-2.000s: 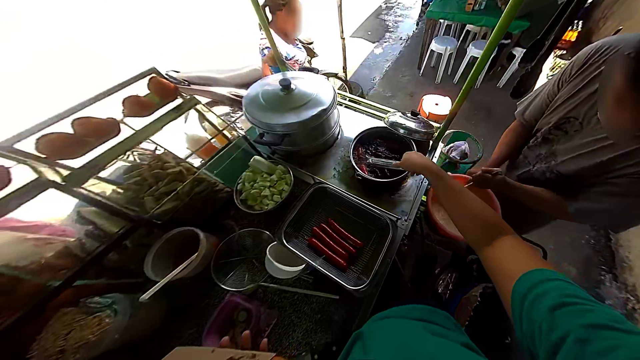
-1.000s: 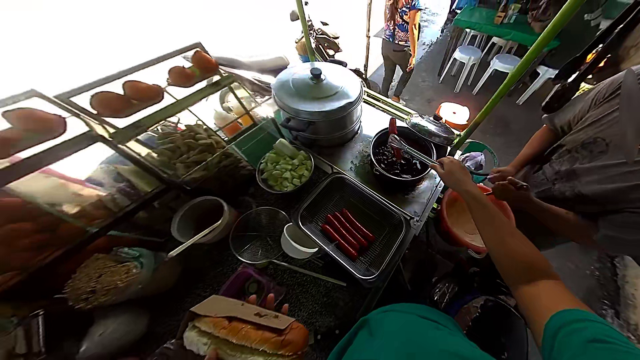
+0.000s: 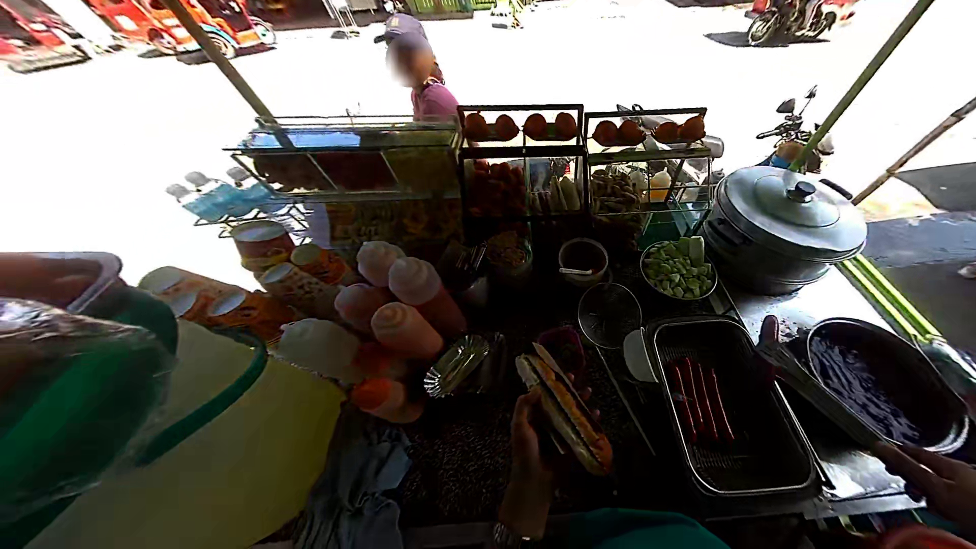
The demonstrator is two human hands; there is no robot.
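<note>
My left hand [image 3: 530, 431] holds a split bread roll [image 3: 568, 412] with a strip of cardboard along one side, above the dark counter. At the lower right my right hand [image 3: 926, 469] grips metal tongs [image 3: 827, 396], with a reddish sausage [image 3: 768, 332] at their far end. The tongs lie between a wire-lined metal tray [image 3: 751, 476] and a pan of dark oil [image 3: 877, 389]. Several thin red sausages [image 3: 705, 404] rest in the tray. A wire strainer [image 3: 610, 314] and a white cup [image 3: 639, 356] are left of the tray.
A large lidded pot [image 3: 789, 221] stands behind the pan, beside a bowl of chopped green vegetable [image 3: 679, 271]. Squeeze bottles [image 3: 415, 282] and a foil tray [image 3: 457, 366] are left of the roll. Glass cases [image 3: 522, 183] line the back. A person [image 3: 435, 99] is beyond them.
The view has swung left. The tongs, over the pan a second ago, now reach toward the tray side with a sausage. The roll, in view at the bottom a second ago, is still in my left hand.
</note>
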